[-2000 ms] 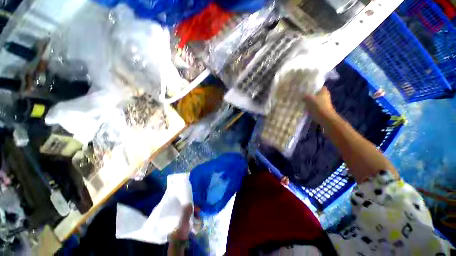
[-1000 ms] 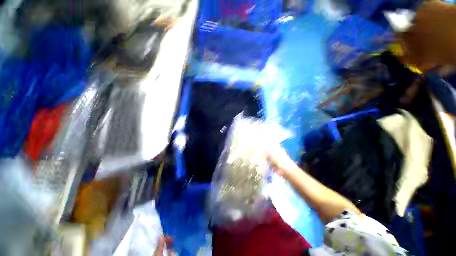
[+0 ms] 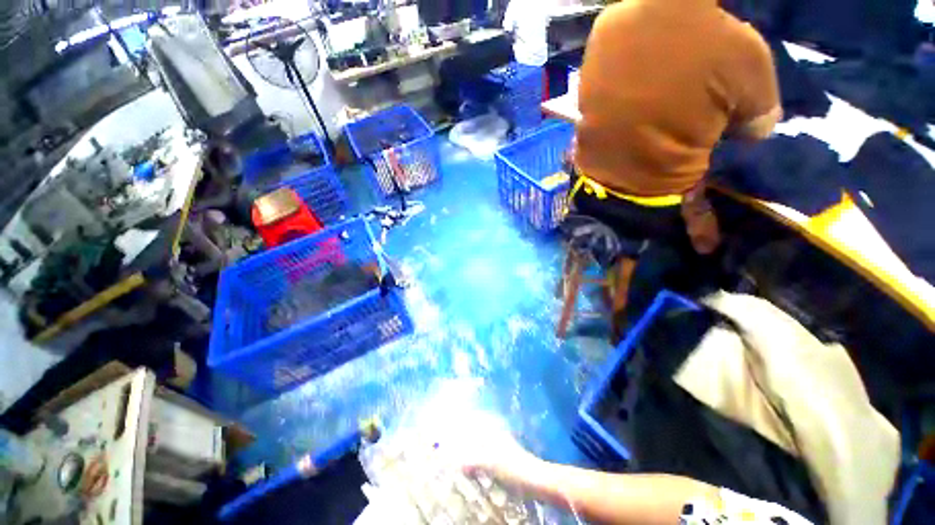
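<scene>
My right hand (image 3: 497, 474) reaches in from the lower right at the bottom of the picture, its fingers closed on a clear plastic bag (image 3: 441, 497) with pale, rounded things showing in it. Glare washes out the bag's upper part, and the picture's edge cuts off its bottom. My patterned white sleeve shows at the lower right. My left hand is out of the picture.
Blue crates (image 3: 308, 349) stand on the blue floor. A crate (image 3: 605, 436) at right holds dark and beige cloth (image 3: 810, 379). A person in an orange-brown top (image 3: 666, 92) is by a wooden stool (image 3: 574, 272) and a yellow-edged table (image 3: 902, 287).
The view has swung right and up, away from the cluttered worktable to the floor and another person. My right hand still holds the bag. My left hand has left the picture.
</scene>
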